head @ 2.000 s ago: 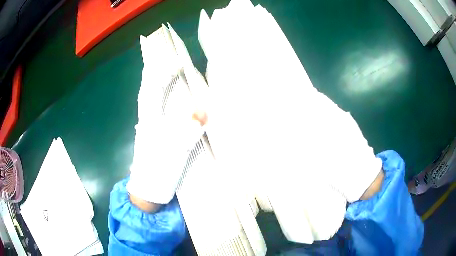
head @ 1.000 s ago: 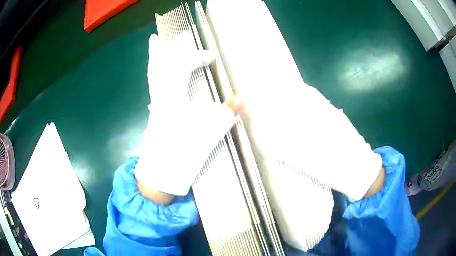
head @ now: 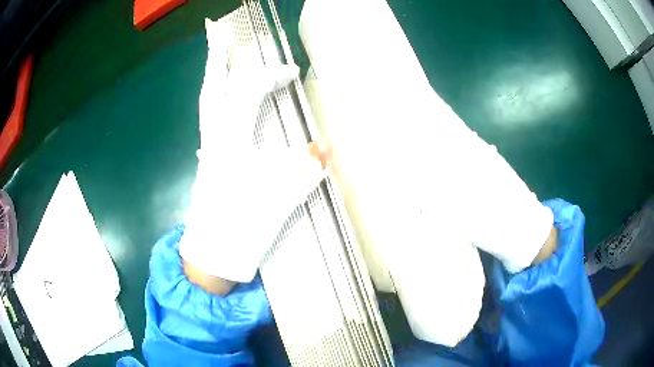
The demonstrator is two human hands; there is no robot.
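My left hand [head: 240,165], in a white glove with a bare fingertip, grips a long stack of folded white card inserts [head: 315,279] with ribbed cream edges. My right hand [head: 459,186], also gloved in white, lies on a second long white stack [head: 358,79] beside it and grips it. Glare merges this glove with the stack, so its fingers cannot be made out. The two stacks stand side by side, slanting, with a narrow gap between them at the lower end.
White bags or sheets [head: 68,279] lie on the green bench [head: 143,136] at left, by a pink fan [head: 7,229]. Orange-red trays [head: 154,10] show at upper left. White boxes [head: 609,32] stand at upper right. A clear printed bag [head: 620,240] is at the right edge.
The stacks have shifted between my hands; the left one now shows more of its ribbed edges. The orange-red tray at the top has moved towards the upper edge.
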